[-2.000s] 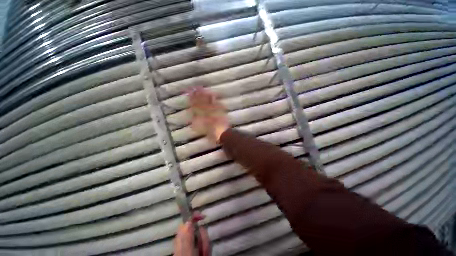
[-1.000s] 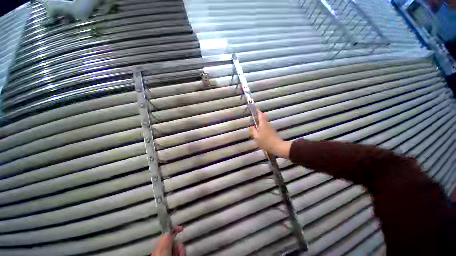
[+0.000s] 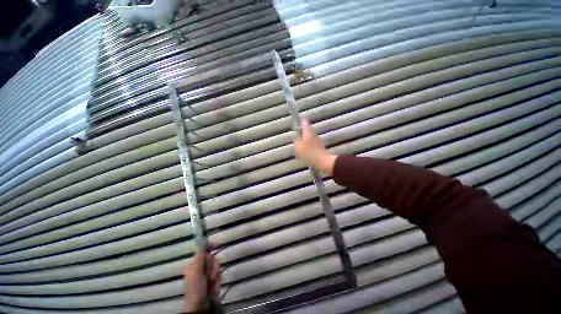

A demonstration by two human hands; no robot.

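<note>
A narrow silver metal frame (image 3: 186, 164) with two long side rails and thin prongs on the inner side of its left rail lies on or just above beige ridged fabric (image 3: 246, 142). I cannot tell whether it touches. My left hand (image 3: 202, 281) is closed around the lower end of the left rail, at the bottom of the picture. My right hand (image 3: 312, 149) grips the right rail near its middle, with the arm in a dark brown sleeve coming from the lower right. The frame's near end bar shows at the bottom, partly cut off.
Bare shiny dark tubes (image 3: 138, 80) lie beyond the fabric at the upper left. Bluish-white ridges (image 3: 381, 27) are at the upper right, and more at the far left. A white object (image 3: 154, 12) sits on the tubes at the top. Small brown things (image 3: 301, 75) mark the fabric's edge.
My right hand was open and blurred over the fabric, then took hold of the right rail. The view has turned, and the frame's far end now lies over the bare tubes.
</note>
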